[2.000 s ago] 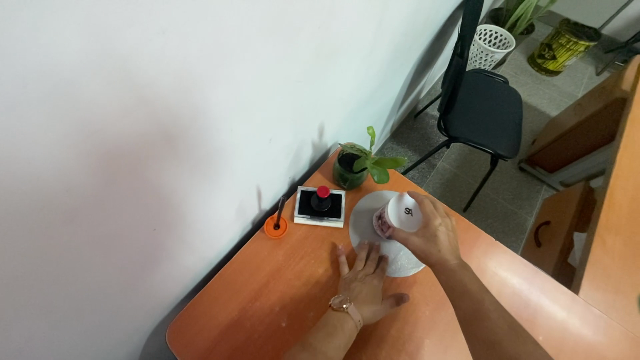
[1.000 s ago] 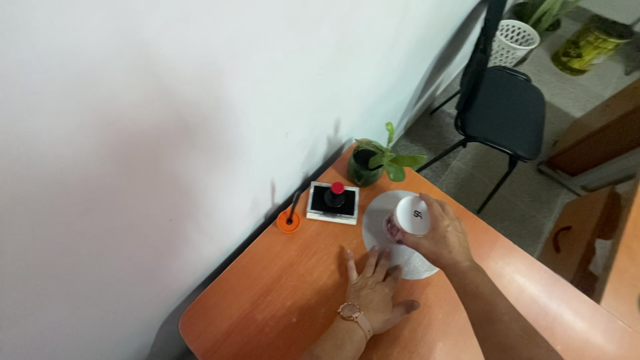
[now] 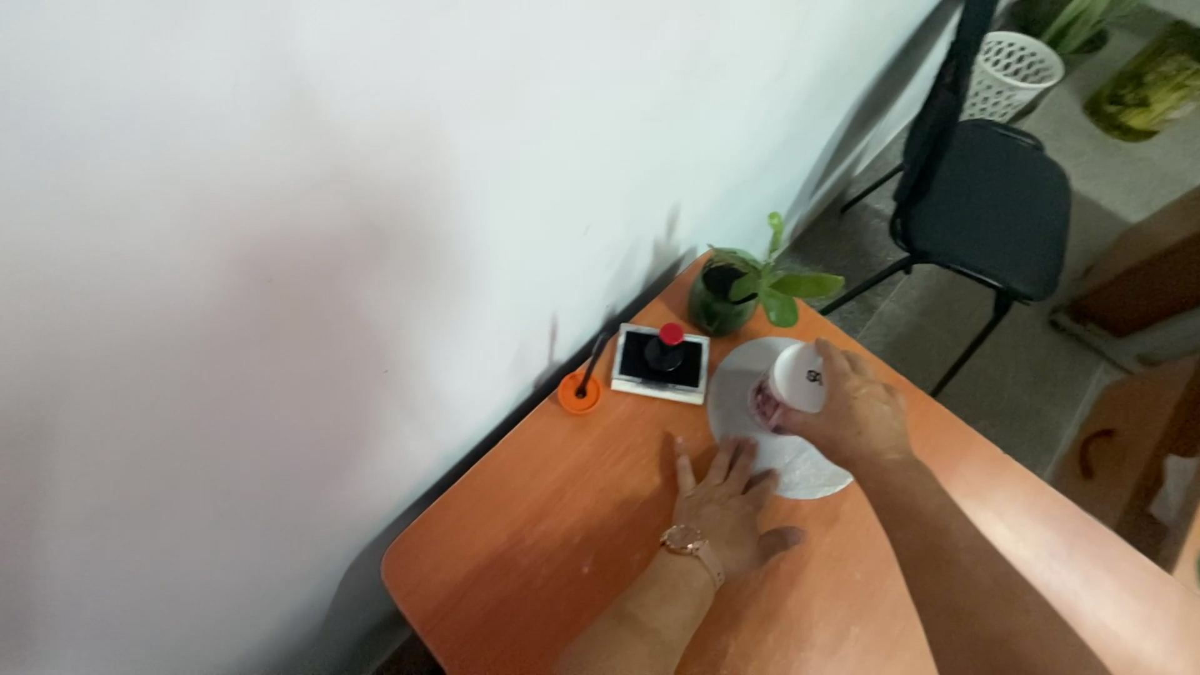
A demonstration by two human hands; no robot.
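My right hand (image 3: 853, 412) grips a jar with a white lid (image 3: 799, 377) at its side; the lid bears a dark mark and reddish contents show below it. The jar is over a round grey mat (image 3: 806, 473) near the table's far edge; whether its base touches the mat is hidden. My left hand (image 3: 727, 511), with a wristwatch (image 3: 682, 538) at its wrist, lies with fingers spread on the wooden table (image 3: 525, 525), fingertips at the mat's near edge. It holds nothing.
Left of the mat are a stamp pad (image 3: 637, 385) with a red-topped black stamp (image 3: 670, 336) on it and an orange holder (image 3: 579, 394) with a black stick. A potted plant (image 3: 720, 305) stands at the table corner by the wall. Beyond are a black chair (image 3: 1003, 206) and a white basket (image 3: 1008, 75).
The view has shifted somewhat. Both hands keep about the same places, the right one on the jar and the left one flat on the table.
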